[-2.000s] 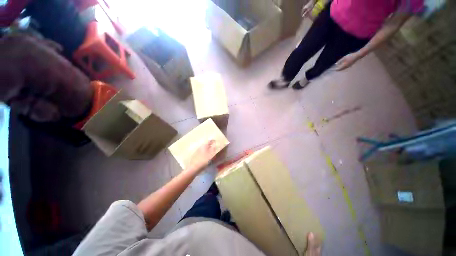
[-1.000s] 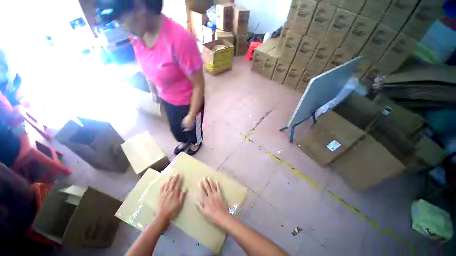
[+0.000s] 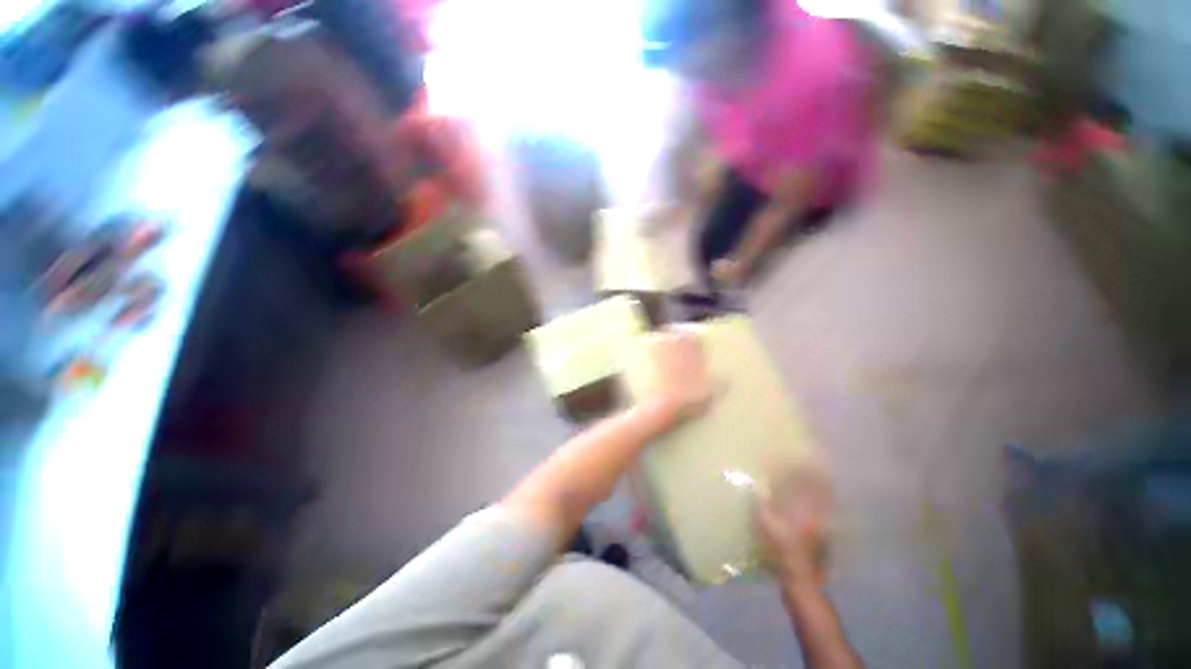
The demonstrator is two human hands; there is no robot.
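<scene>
A large brown carton (image 3: pixel 718 451) with closed top and shiny tape near its near end lies in front of me. My left hand (image 3: pixel 677 373) rests on its far left part. My right hand (image 3: pixel 794 503) is at its right edge, blurred. Whether the fingers grip the carton is hard to tell. A smaller closed carton (image 3: pixel 581 342) stands beside it on the left, and another small carton (image 3: pixel 630 255) stands behind that.
An open carton (image 3: pixel 481 314) stands left on the floor near red stools. A person in a pink top (image 3: pixel 790 111) bends beyond the cartons. A white bench (image 3: pixel 92 484) runs along the left. A dark blurred shape is at the lower right.
The view has swung left and blurred. My hands have moved from flat on the carton top to its far left part and right edge. The person in pink now bends down.
</scene>
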